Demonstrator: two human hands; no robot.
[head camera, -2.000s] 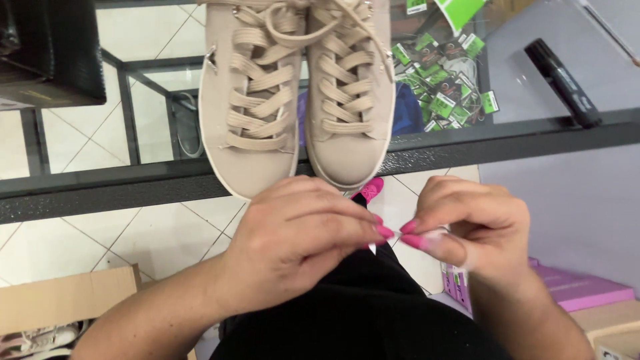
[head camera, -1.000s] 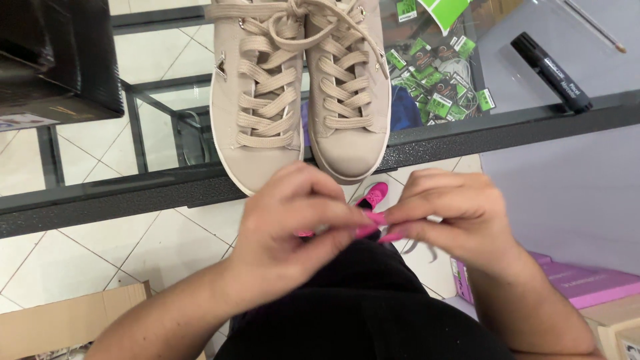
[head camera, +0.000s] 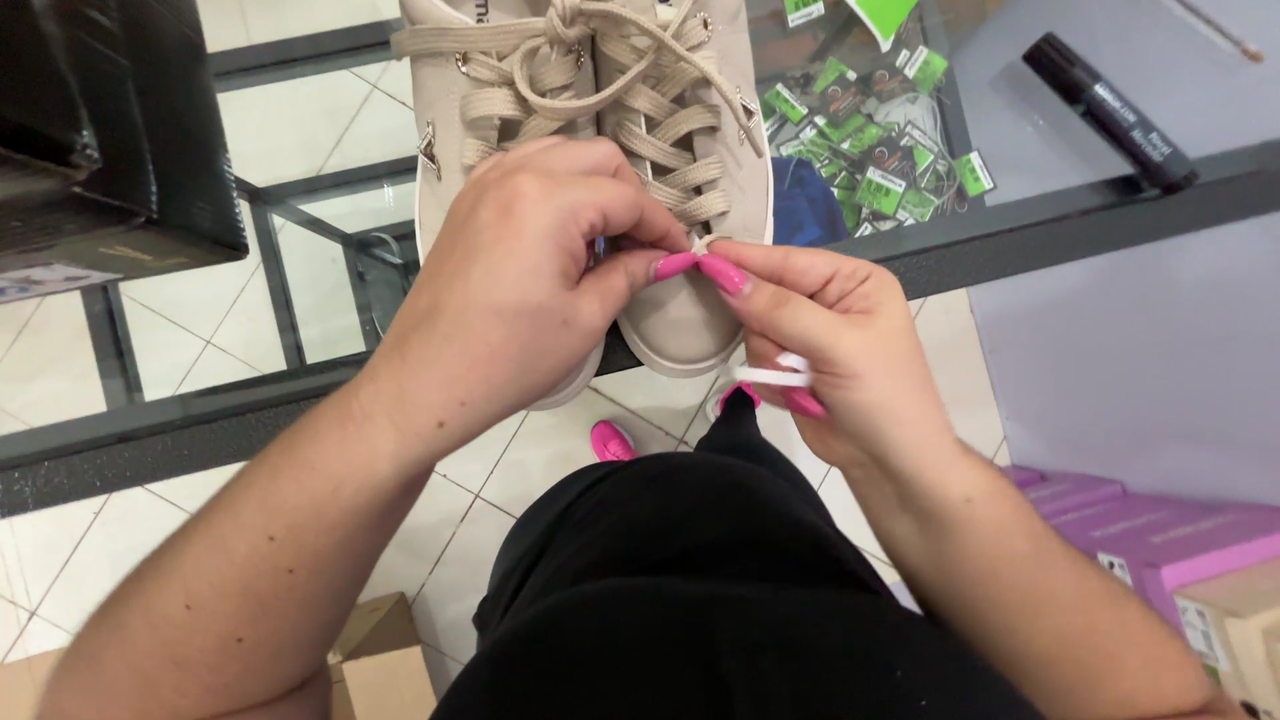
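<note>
Two beige lace-up sneakers, the left one (head camera: 440, 210) and the right one (head camera: 682, 325), lie side by side on the glass counter, toes toward me. Their beige laces (head camera: 572, 60) are tied together in a knot near the top. My left hand (head camera: 540, 240) is over the left sneaker's toe, thumb and forefinger pinching a small whitish piece. My right hand (head camera: 830, 320) meets it fingertip to fingertip above the right sneaker's toe, pinching the same piece. A white loop or strip (head camera: 775, 376) shows by the curled fingers of my right hand. What the pinched piece is, I cannot tell.
A glossy black box (head camera: 110, 130) stands at the left. Green and black tags (head camera: 880, 185) with strings lie beyond the right sneaker, near a black marker (head camera: 1108, 112). The counter's dark edge (head camera: 1010, 250) crosses the view. Purple boxes (head camera: 1150, 525) and an open cardboard box (head camera: 380, 660) are lower down.
Both hands have moved up from below the sneakers' toes to over them, fingertips still together. The white strip by my right hand shows more plainly.
</note>
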